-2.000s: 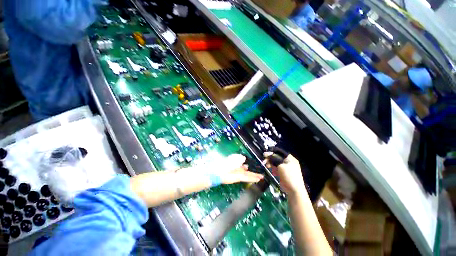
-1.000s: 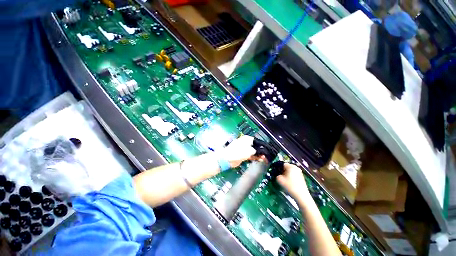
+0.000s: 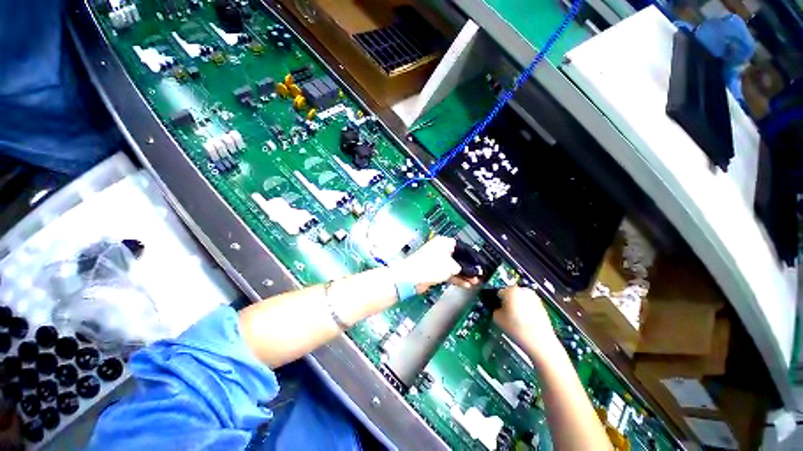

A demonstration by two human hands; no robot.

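Note:
A large green circuit board (image 3: 264, 176) with white patches and yellow-orange parts lies in the metal-railed line. My left hand (image 3: 436, 264) holds black round parts (image 3: 473, 262) over the board, beside a long grey bar (image 3: 431, 335) that lies across it. My right hand (image 3: 522, 315) is just right of it, low over the board, with its fingertips on a small black part (image 3: 491, 299). The fingertips are partly hidden, so the part's exact shape cannot be told.
A white tray (image 3: 167, 255) with rows of black round parts and a crumpled clear bag is at the left. A black bin (image 3: 563, 211) holds loose white parts. Cardboard boxes (image 3: 678, 330), a white shelf (image 3: 616, 66) and a blue coiled cord (image 3: 511, 92) are at the right.
My right hand has moved from the black bin's edge onto the board beside my left hand. The view has shifted, and the blue cord now hangs straighter across the bin's corner.

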